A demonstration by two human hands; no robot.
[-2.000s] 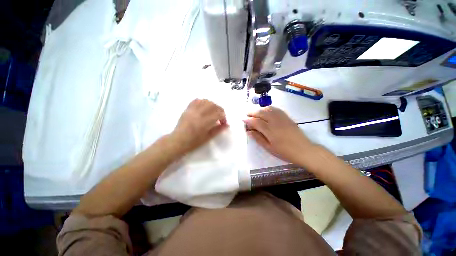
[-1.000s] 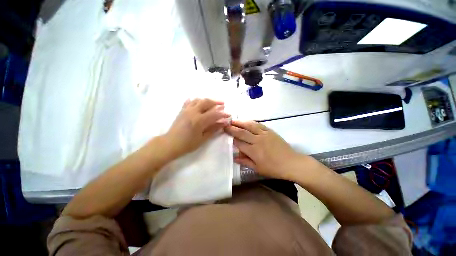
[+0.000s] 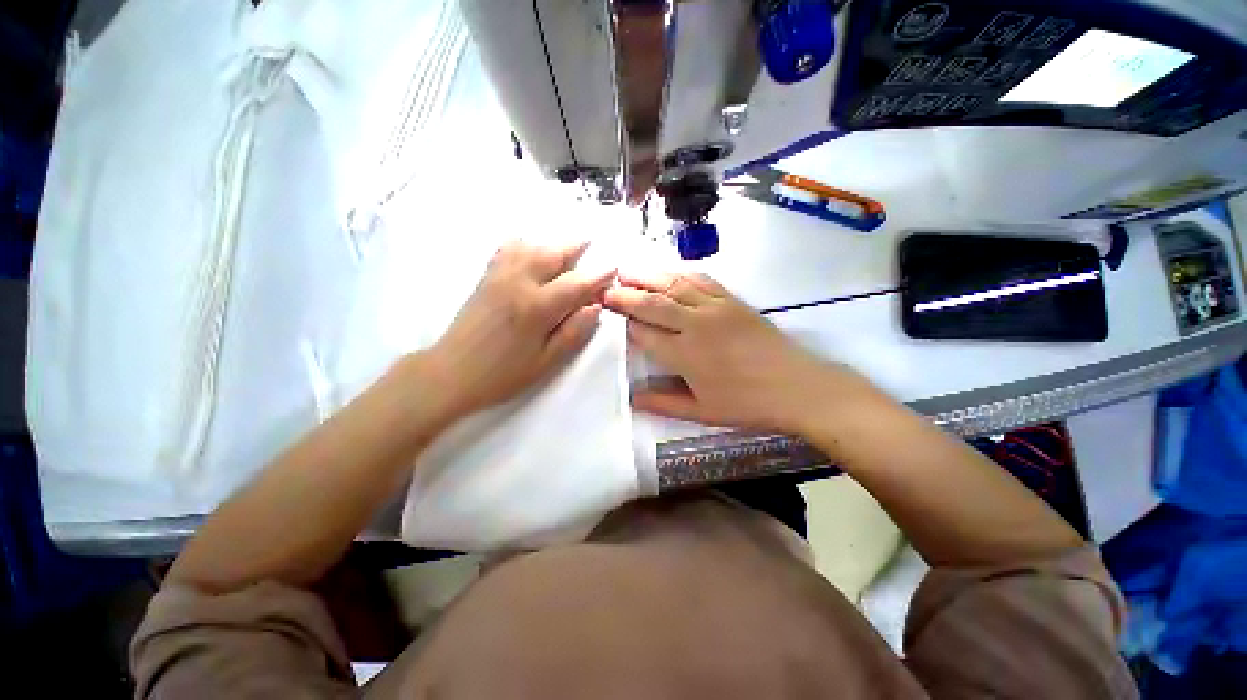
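The white garment piece (image 3: 527,472) lies from the needle area down over the table's front edge, its straight right border running towards the needle. My left hand (image 3: 527,317) rests on the cloth, fingertips just below the presser foot area. My right hand (image 3: 704,349) has its fingertips on the cloth's right border, touching or nearly touching my left fingers, thumb lower down by the same border. The sewing machine head (image 3: 568,82) stands above, with a blue knob (image 3: 698,242) right of the needle. Glare hides the needle point and part of the cloth.
Thread snips (image 3: 830,201) with an orange-and-blue handle lie right of the needle. A black smartphone (image 3: 1002,287) lies further right, beside a parts box (image 3: 1198,285). Long gathered white pieces (image 3: 219,274) lie on the left. Blue cloth (image 3: 1203,547) is at lower right.
My right hand has moved left onto the cloth border, close to my left fingers. Both hands now sit slightly nearer the needle. The camera view has shifted a little.
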